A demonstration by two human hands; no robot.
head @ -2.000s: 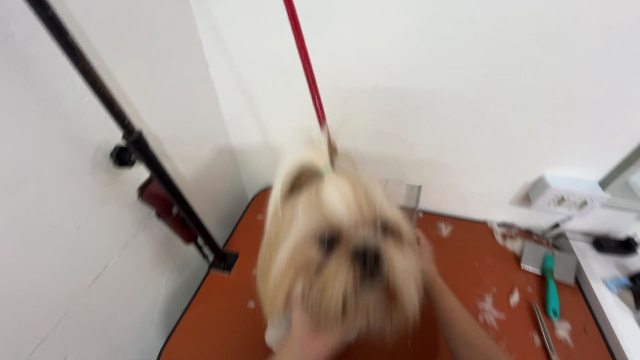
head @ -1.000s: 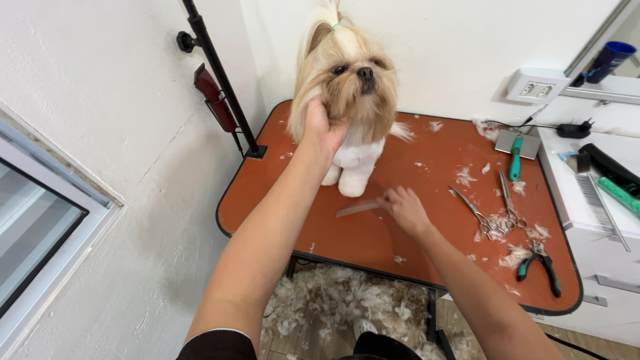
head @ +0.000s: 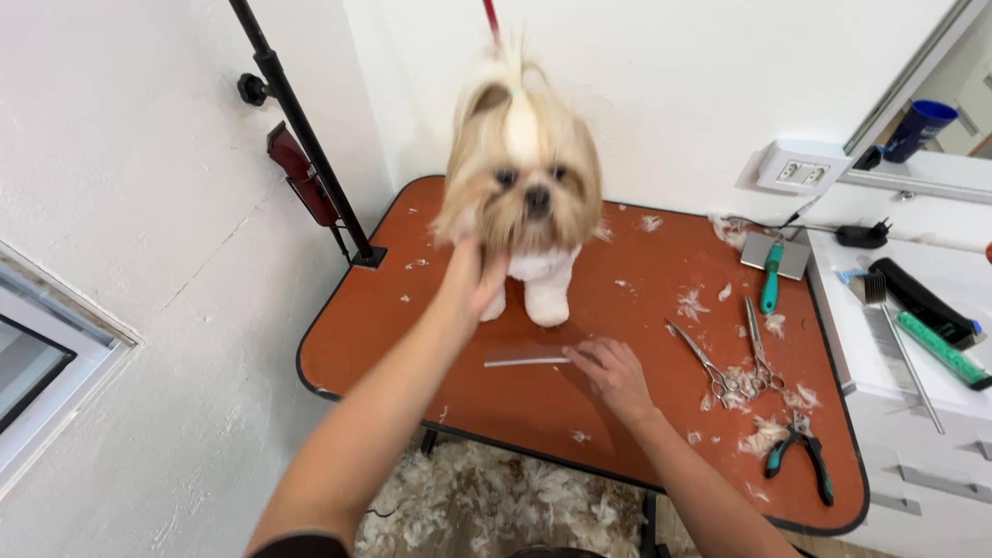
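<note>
A tan and white long-haired dog (head: 535, 155) with a tied topknot stands on the orange-brown grooming table (head: 434, 387), facing me. My left hand (head: 474, 283) is at the hair under its jaw; its fingertips are partly hidden there. Lower and to the right, my right hand (head: 612, 372) has its fingers on the end of a metal comb (head: 527, 359) at the tabletop. A red grooming lead (head: 491, 17) rises behind the dog's head. Two pairs of grooming scissors (head: 709, 360) (head: 756, 341) lie right of my right hand, near black and teal nail clippers (head: 802, 457).
A slicker brush (head: 773, 271) lies at the table's right rear. A black grooming arm (head: 302, 124) stands at the left, with a red clipper (head: 306, 174) beside it. Drawers (head: 891, 465) adjoin the table's right side, with combs and a black clipper (head: 922, 298) on top. Cut hair (head: 496, 496) covers the floor.
The dog's head, raised in the view from one second ago, now faces forward and lower. My right hand was beside the dog's head two seconds ago; now it is at the comb.
</note>
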